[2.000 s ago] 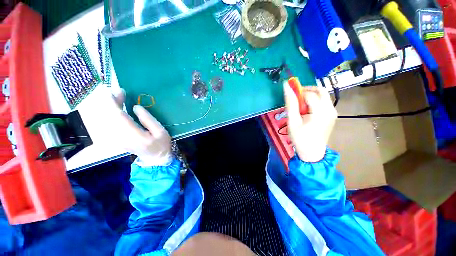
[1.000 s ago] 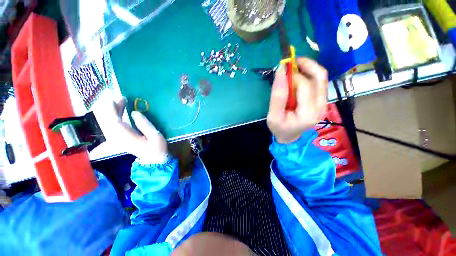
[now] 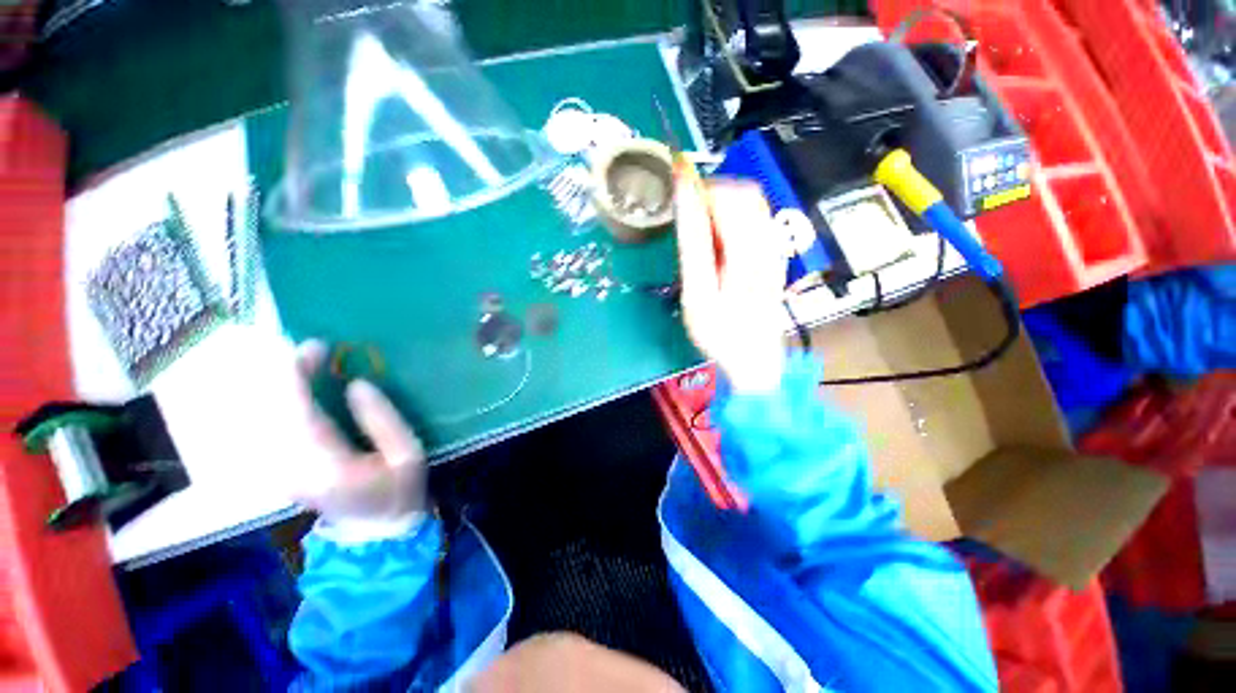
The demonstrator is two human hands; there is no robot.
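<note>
My right hand [image 3: 739, 278] holds the cutters [image 3: 694, 203] by their red and yellow handles, tips pointing up beside the tape roll [image 3: 634, 190]. My left hand [image 3: 355, 454], in a pale covering, rests over the mat's left edge with thumb and fingers apart, blurred; I see nothing in it. A yellow rubber band [image 3: 359, 362] lies by its fingertips. A pile of small components [image 3: 576, 271] lies mid-mat. Dark round parts [image 3: 499, 332] lie left of the pile, with a thin pale wire [image 3: 508, 395] curving below them.
A clear hood [image 3: 393, 122] stands over the back of the mat. Circuit board panels [image 3: 149, 298] and a solder spool [image 3: 81, 460] are at left. A blue box [image 3: 779, 203], soldering iron [image 3: 935, 210] and station [image 3: 996, 173] are at right, above an open cardboard box [image 3: 881, 433].
The camera view has shifted, showing more of the bench's back. My right hand moved from the mat's front up beside the tape roll, still holding the cutters. My left hand stays near the rubber band.
</note>
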